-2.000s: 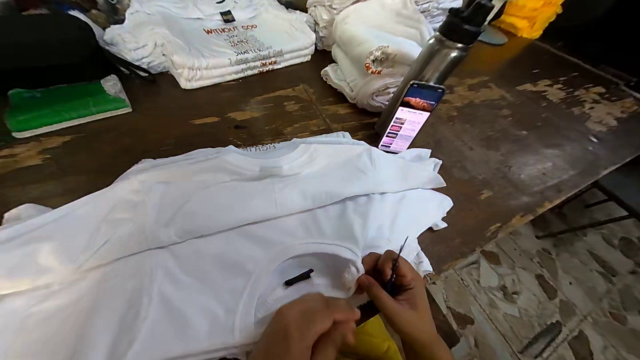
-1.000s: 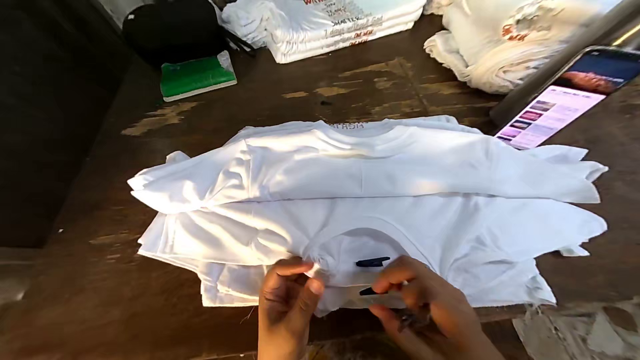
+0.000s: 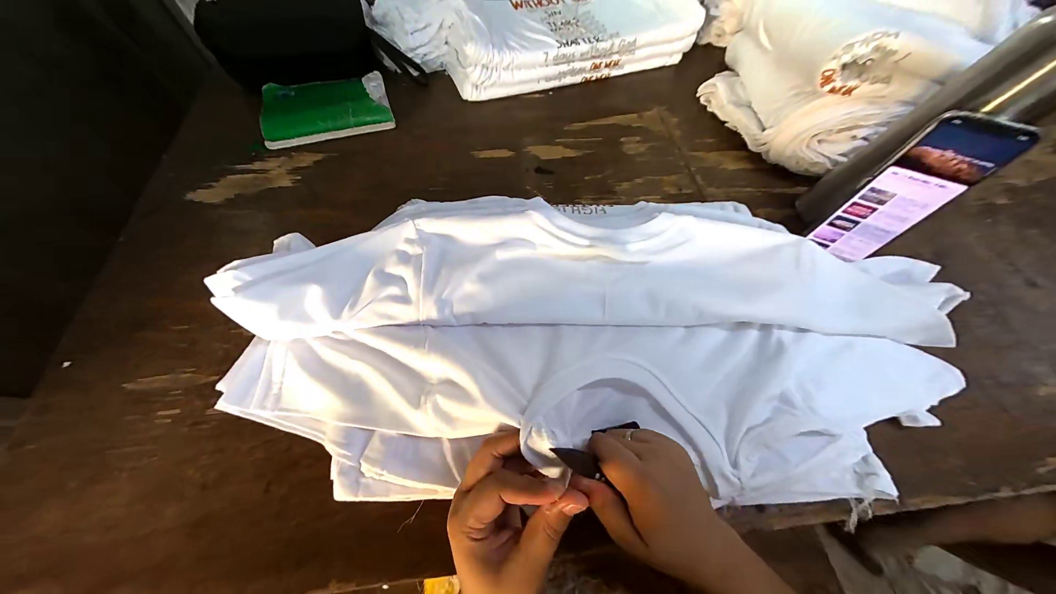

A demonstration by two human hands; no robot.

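Note:
White T-shirts [image 3: 511,289] lie in a layered stack on the wooden table. At the front, the collar [image 3: 635,371] of one shirt forms an open loop. My left hand [image 3: 511,503] pinches the fabric at the collar's left side. My right hand [image 3: 652,495] holds a small dark pointed blade, likely thread snips [image 3: 577,462], its tip against the fabric beside my left fingertips. The rest of the tool is hidden by my fingers. A dark piece inside the collar, partly behind my right hand, is a label or small object; I cannot tell which.
A phone [image 3: 916,190] leans on a metal bottle [image 3: 973,91] at the right. Folded printed shirts [image 3: 569,49] and rolled white cloth [image 3: 792,99] lie at the back, near a green booklet [image 3: 326,111] and a black bag [image 3: 280,41]. The wooden table [image 3: 115,462] has worn patches.
The view has shifted considerably. Since a second ago, my right hand has closed in on my left at the collar, and the dark blade now shows between them.

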